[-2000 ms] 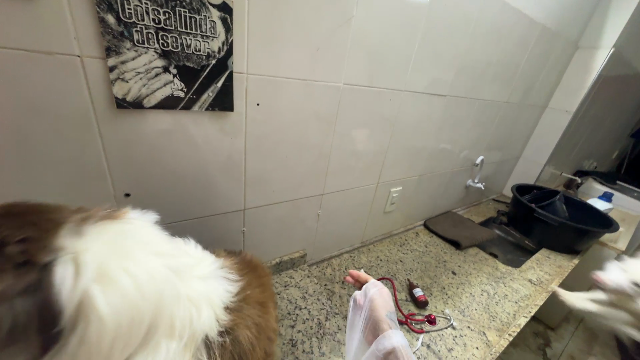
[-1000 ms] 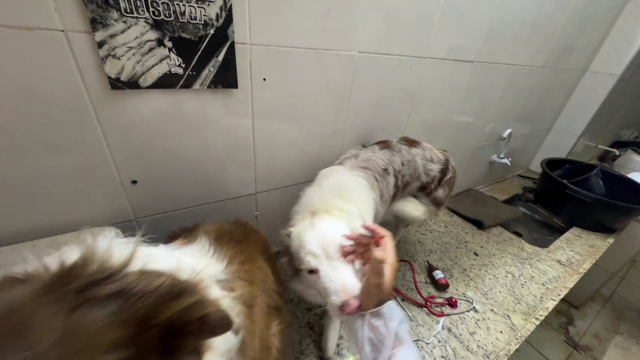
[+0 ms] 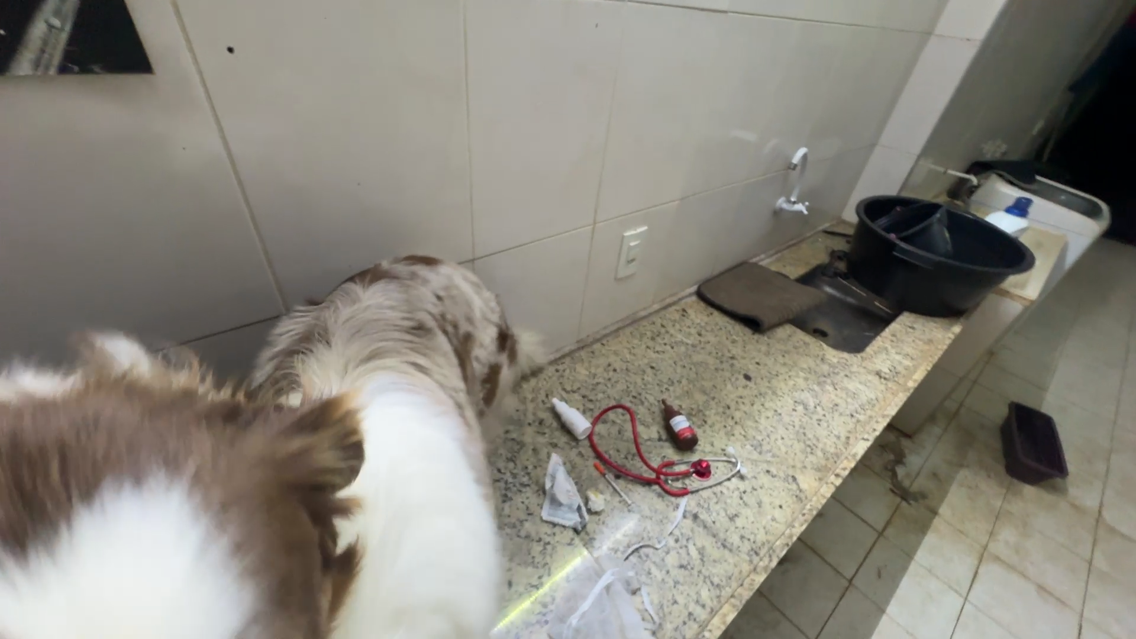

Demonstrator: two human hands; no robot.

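Neither of my hands shows in the head view now. A brown and white dog (image 3: 169, 497) fills the lower left, its head close to the camera. Beside it a white dog with mottled brown patches (image 3: 408, 355) stands on the speckled stone counter (image 3: 692, 355) against the wall. To the right of the dogs lie a red stethoscope (image 3: 630, 470), a small white bottle (image 3: 571, 419), a dark red bottle (image 3: 680, 426), a syringe with an orange cap (image 3: 612, 483) and a torn wrapper (image 3: 563, 497). Crumpled clear plastic (image 3: 603, 608) rests at the bottom.
A black tub (image 3: 941, 253) stands by the sink (image 3: 843, 311), with a folded dark mat (image 3: 759, 295) beside it and a white tap (image 3: 792, 191) above. The counter's front edge drops to a tiled floor, where a dark plastic bin (image 3: 1033, 442) sits.
The hand in a clear plastic sleeve, near the white dog's muzzle a second ago, has left the view. The mottled dog has turned and moved left along the wall. The view has shifted right.
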